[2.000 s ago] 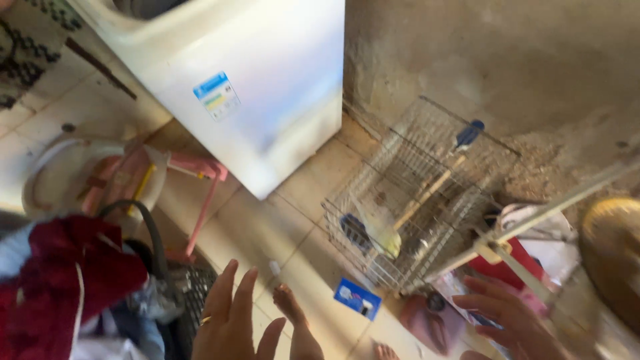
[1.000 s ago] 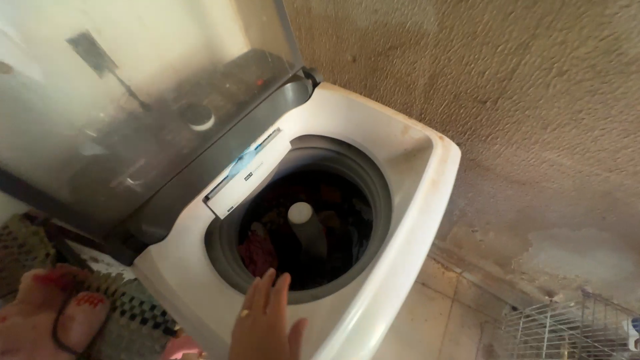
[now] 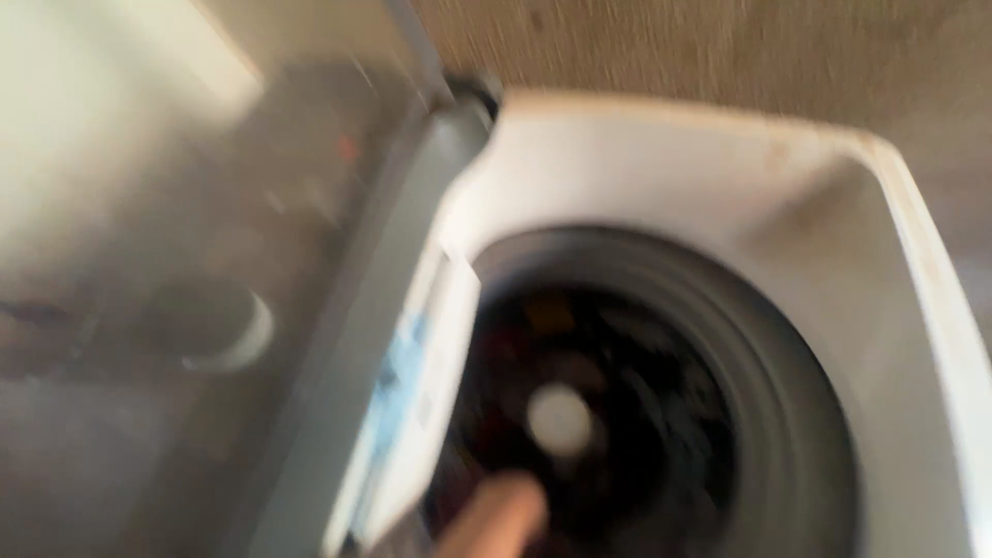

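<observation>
A white top-loading washing machine (image 3: pixel 659 170) fills the right of the view, its lid (image 3: pixel 194 217) raised at the left. Inside the round drum (image 3: pixel 790 387) lie dark and reddish clothes (image 3: pixel 666 403) around an agitator with a pale round cap (image 3: pixel 559 420). My left hand (image 3: pixel 496 519) shows only as blurred fingers at the bottom edge, over the near left part of the drum opening. Whether it touches or holds any cloth is unclear. My right hand is out of view.
A white panel with a blue label (image 3: pixel 399 387) runs along the left side of the opening. A rough brown wall (image 3: pixel 659 46) rises behind the machine. The lid's surface carries reflections.
Two seconds ago both hands were above the floor near a wire cage; one second ago my left hand was at the drum's near rim. The view has moved closer to the washer opening.
</observation>
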